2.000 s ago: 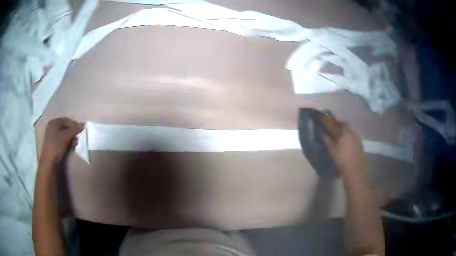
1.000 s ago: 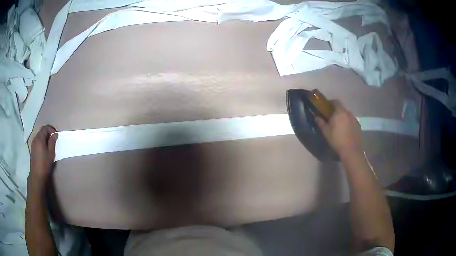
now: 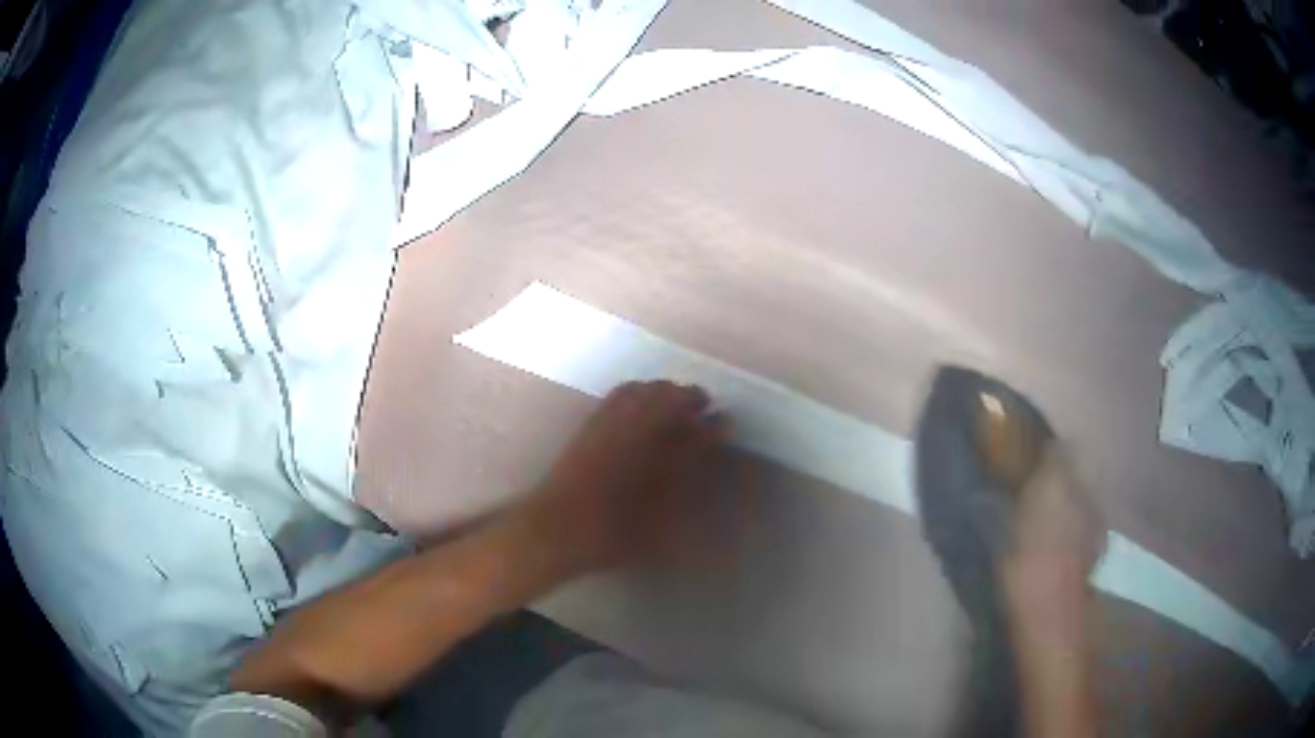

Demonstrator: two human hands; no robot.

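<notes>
A white fabric strip (image 3: pixel 829 433) lies flat across the pinkish-beige ironing board (image 3: pixel 750 252), running from upper left to lower right. Its left end lies loose on the board. My left hand (image 3: pixel 635 461) is over the strip's lower edge, a little right of that end; it is blurred, and its fingertips' hold on the cloth cannot be told. My right hand (image 3: pixel 1048 526) grips the orange-brown handle of the dark iron (image 3: pixel 959 469), which sits across the strip and hides part of it. The strip shows again right of my right hand.
A large white garment pile (image 3: pixel 188 289) covers the left side. Draped white bands (image 3: pixel 923 101) run along the far side of the board. A tangle of white strips (image 3: pixel 1240 382) lies at the right. Dark objects show at the upper right.
The view has turned left, showing more of the garment pile. My left hand has left the strip's left end and moved inward along it. The iron remains across the strip in my right hand.
</notes>
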